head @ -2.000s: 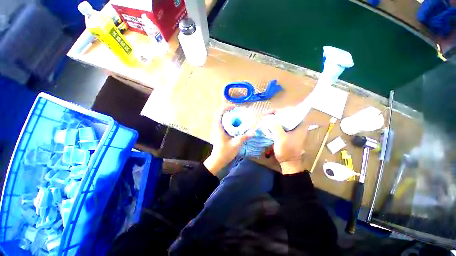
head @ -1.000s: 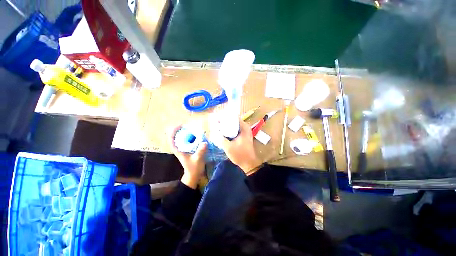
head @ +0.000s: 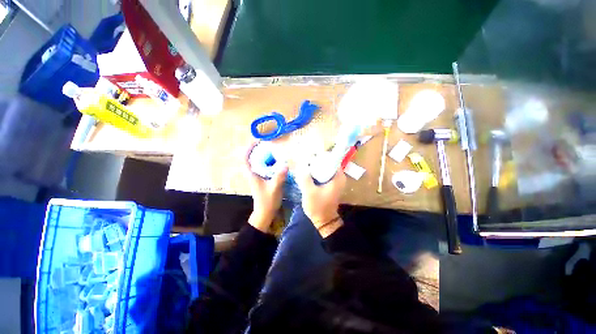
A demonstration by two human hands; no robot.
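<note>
My left hand (head: 268, 189) holds one end of a pale-blue moulded part, a round ring with a dark blue hole (head: 263, 160), over the bench's near edge. My right hand (head: 320, 192) grips a pale, slender stem (head: 342, 149) with a wide flared end, which tilts away from me over the bench. Glare washes out the area between the hands, so I cannot tell whether ring and stem touch. A red-handled knife (head: 350, 156) lies just right of the stem, partly hidden by it.
Blue cord loop (head: 278, 125) lies beyond my hands. To the right are a thin stick (head: 384, 156), white oval item (head: 421, 111), yellow tool (head: 423, 171), white roll (head: 406, 181) and hammer (head: 446, 189). Parts crate (head: 153, 251) stands lower left, yellow bottle (head: 104, 107) upper left, clear screen at right.
The view has turned and shifted. Both hands still hold their pieces; the stem, upright a second ago, now tilts to the right, and the hands look closer together.
</note>
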